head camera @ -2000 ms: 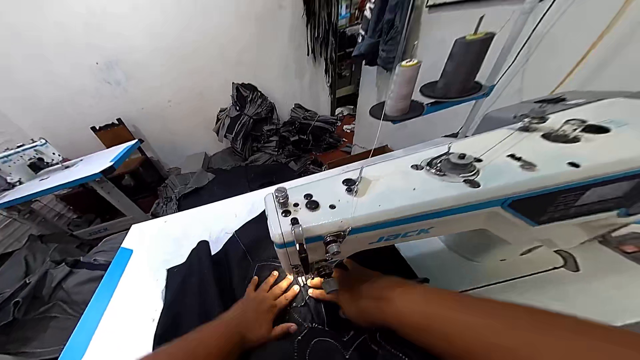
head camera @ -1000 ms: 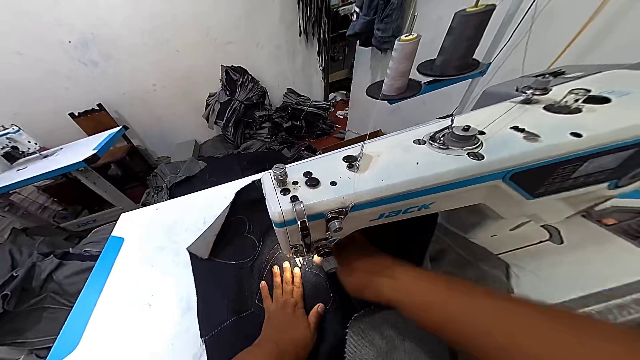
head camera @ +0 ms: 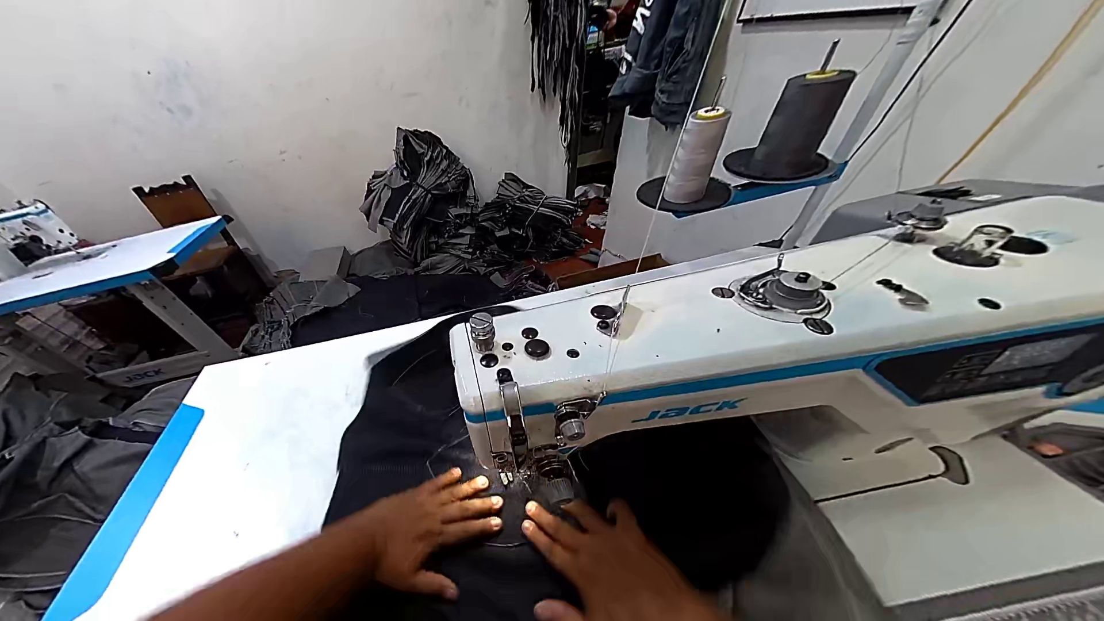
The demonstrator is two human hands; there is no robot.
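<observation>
A white and blue Jack sewing machine [head camera: 690, 379] reaches in from the right, its needle and presser foot [head camera: 509, 470] over dark denim fabric [head camera: 388, 431] that bears light stitched or marked lines. My left hand [head camera: 435, 526] lies on the fabric at the left of the presser foot, fingers apart and pointing at it. My right hand [head camera: 595, 552] rests on the fabric just right of and below the foot, fingers spread. More dark cloth lies under the machine arm. Neither hand grips anything that shows. White thread runs down to the machine head.
A grey thread cone [head camera: 697, 155] and a black thread cone [head camera: 798, 125] stand behind the machine. Tied bundles of dark cloth [head camera: 423, 190] lie by the wall. Another blue-edged sewing table [head camera: 112, 259] is at the left, with a heap of dark garments [head camera: 52, 509] below it.
My right hand has come out from beside the machine head toward me and now lies on the fabric. The fabric has shifted, and its folded-over pale corner no longer shows.
</observation>
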